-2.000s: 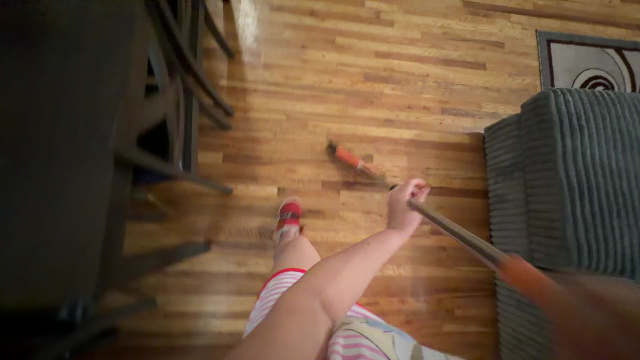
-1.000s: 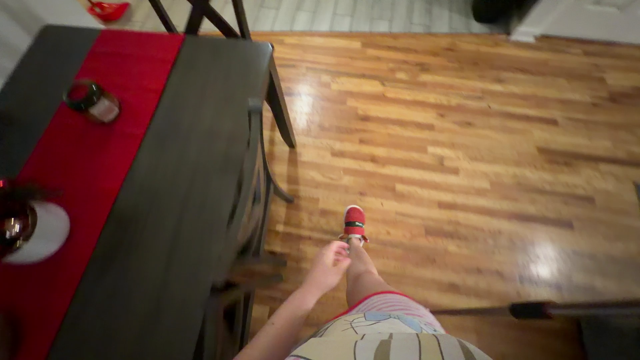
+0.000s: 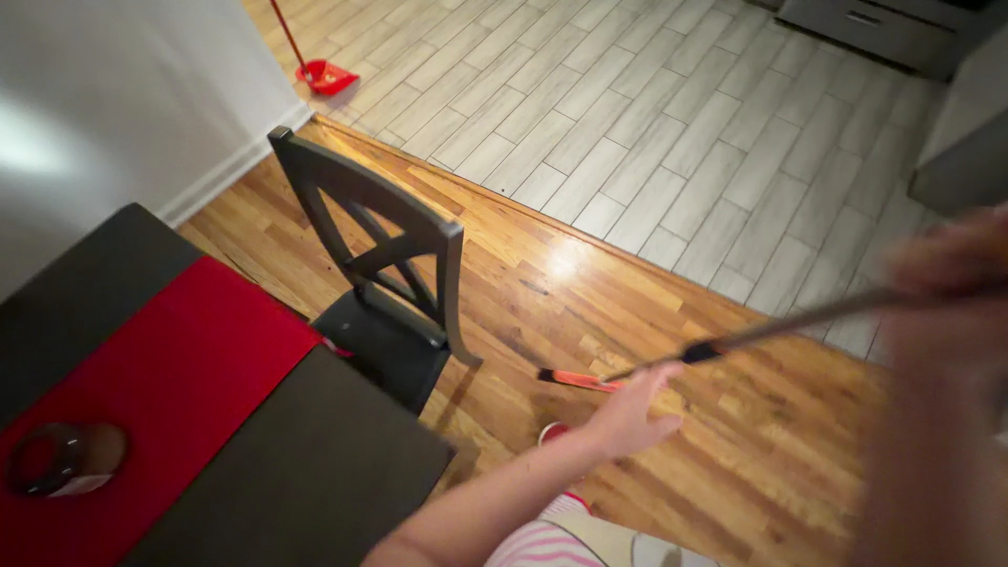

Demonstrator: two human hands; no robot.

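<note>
A broom (image 3: 803, 319) with a long thin handle slants from the right edge down to an orange head (image 3: 581, 379) on the wood floor, right of the chair. My right hand (image 3: 949, 260), blurred at the right edge, grips the upper handle. Low on the handle, my left hand (image 3: 642, 413) reaches up to it with the fingertips at the shaft and the thumb apart; whether it grips or only touches is unclear. The tip of a red shoe (image 3: 554, 431) shows beneath my left forearm. Part of the broom head is hidden behind my left hand.
A dark table (image 3: 315, 465) with a red runner (image 3: 181, 378) and a glass jar (image 3: 67, 459) stands at left. A dark chair (image 3: 386, 339) is tucked at its end. Beyond the wood floor lies grey tile (image 3: 630, 118), with a red long-handled dustpan (image 3: 327, 77) by the wall.
The view has swung a lot, toward the tile. My left hand has moved from low near my leg to the broom shaft. The broom head, out of view one second ago, is visible again.
</note>
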